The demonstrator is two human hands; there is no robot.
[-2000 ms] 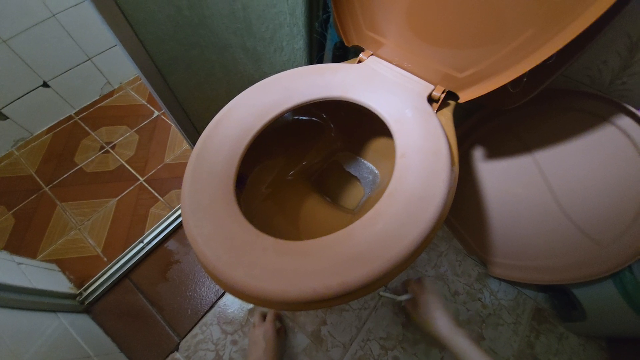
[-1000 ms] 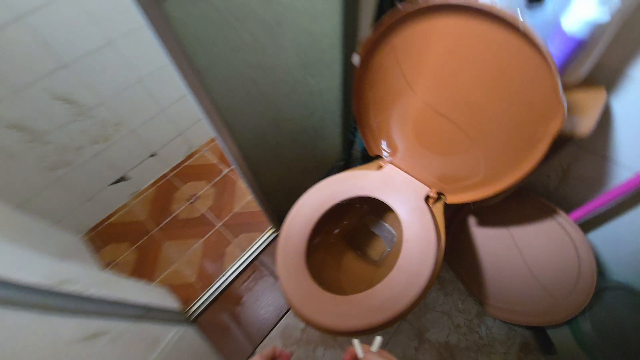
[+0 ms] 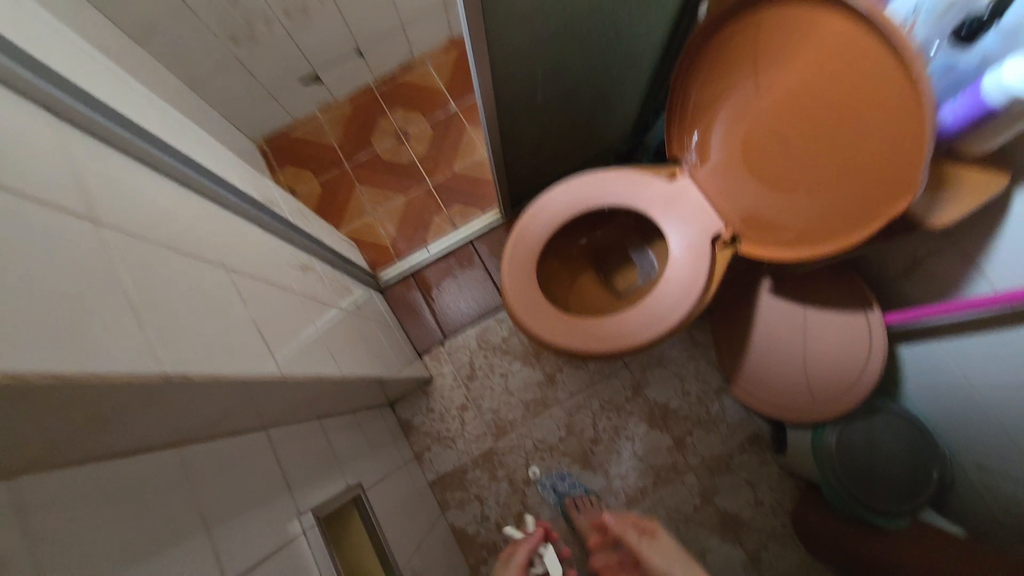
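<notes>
At the bottom of the head view, my left hand (image 3: 530, 554) is closed around several small white pieces (image 3: 549, 558), perhaps plastic fittings; their exact kind is unclear. Close to its right is my right hand (image 3: 640, 544), its fingers blurred, and whether it holds anything cannot be made out. A small white round piece (image 3: 534, 473) shows just beyond the hands, beside a foot in a blue patterned flip-flop (image 3: 566, 485). Farther off stands a toilet with a pink seat (image 3: 528, 296) lying down and an orange-brown lid (image 3: 808, 120) raised.
Right of the toilet lies a round pink cover (image 3: 808, 352), with a lidded green bin (image 3: 880, 464) below it. A pink pole (image 3: 952, 306) crosses the right edge. A tiled wall (image 3: 200, 296) and a shower threshold (image 3: 440, 246) are at left. Bottles (image 3: 972, 100) stand at top right.
The view has pulled back and swung, so the toilet now sits farther up. Both hands, earlier low beneath the toilet's front rim, are now close together, with white pieces in the left.
</notes>
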